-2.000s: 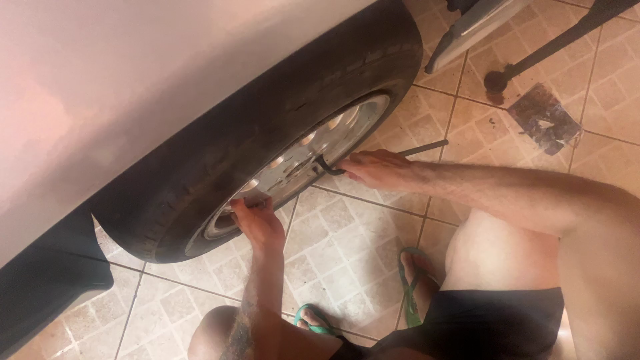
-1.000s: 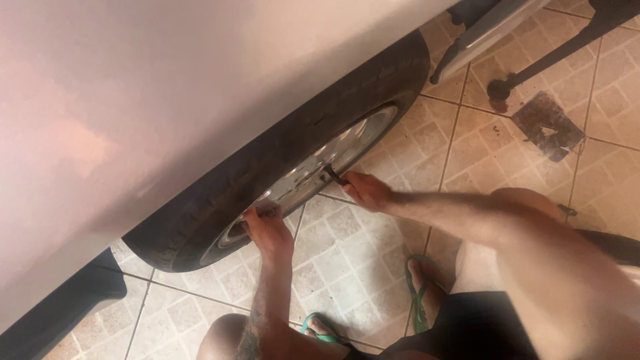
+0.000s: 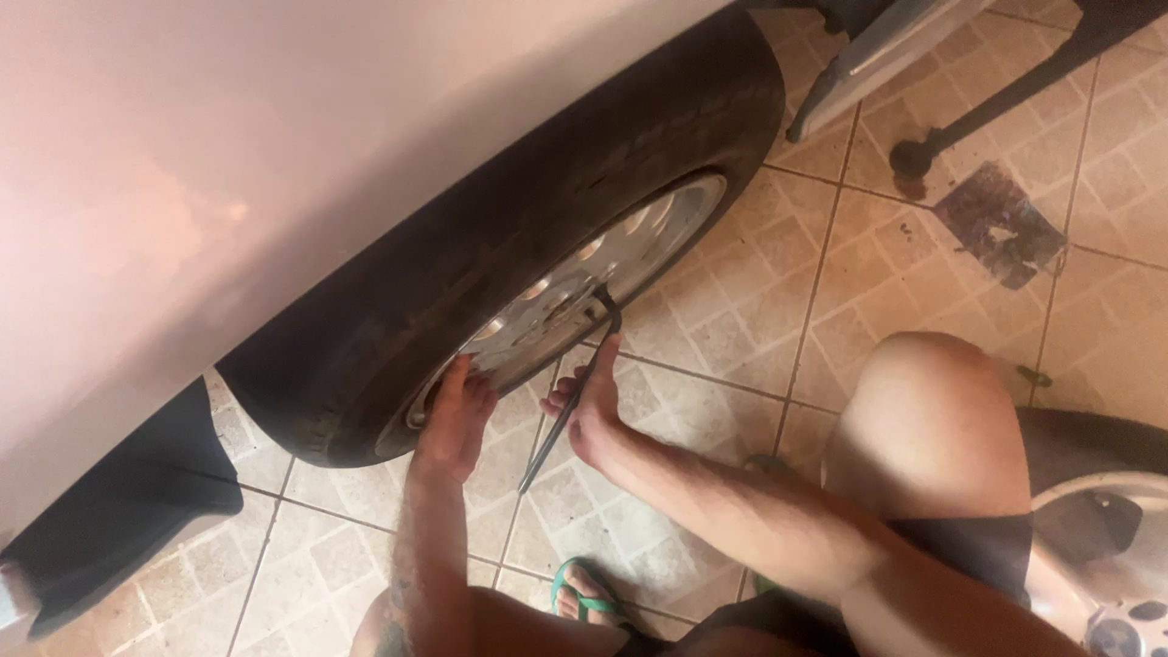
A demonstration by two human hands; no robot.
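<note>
A black tire (image 3: 538, 219) on a silver metal wheel rim (image 3: 680, 219) is mounted under the pale body of a car. My left hand (image 3: 456, 420) rests with its fingers at the lower left part of the rim; nothing is plainly held in it. A dark L-shaped lug wrench (image 3: 543, 461) has its bent end at the middle of the wheel, and its long arm slants down and left. My right hand (image 3: 593, 401) is around that long arm near the bend, with the thumb along it and the fingers partly curled.
A dark mud flap (image 3: 137, 502) hangs at the lower left. At the upper right, a dark bar with a round end (image 3: 911, 160) lies near a stained flat piece (image 3: 1004, 224) on the tiled floor. Another wheel (image 3: 1095, 529) is beside my knee at the lower right.
The wrench's long arm pointed to the right two seconds ago and now points down and left. My right hand has moved round with it. The other wheel at the lower right has come into fuller view.
</note>
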